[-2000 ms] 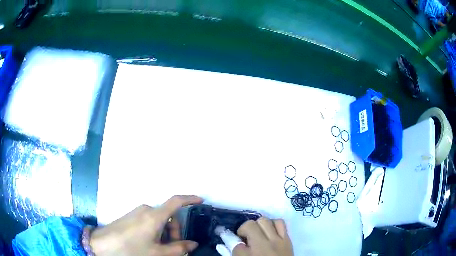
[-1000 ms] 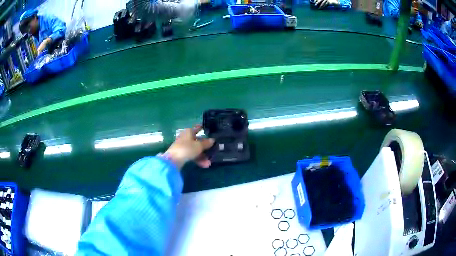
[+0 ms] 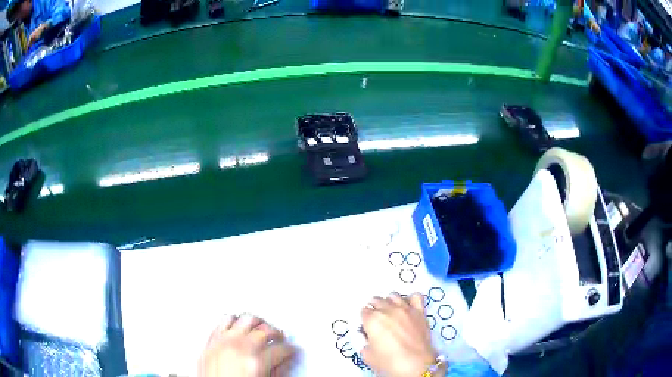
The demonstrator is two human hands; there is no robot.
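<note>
My left hand (image 3: 247,347) is blurred over the lower part of the white mat (image 3: 221,276), its fingers bent; I see nothing in it. My right hand (image 3: 398,335) is over the sealing rings at the mat's right side, fingers curled down; its fingertips and anything under them are hidden. Loose thin black rings (image 3: 445,311) lie to its right and above it, and others lie by its left edge, partly cut off by the frame. An open black housing (image 3: 335,158) lies on the green belt beyond the mat, touched by neither hand.
A blue bin (image 3: 429,239) of black rings stands at the mat's upper right. A tape roll (image 3: 580,193) sits on a white device further right. A plastic-wrapped stack (image 3: 65,291) lies left. Other black housings lie on the belt (image 3: 243,96), left and right. A person is at upper left.
My left hand has let go of the housing on the belt and come back over the mat. My right hand has come into view over the rings. The view has tilted down.
</note>
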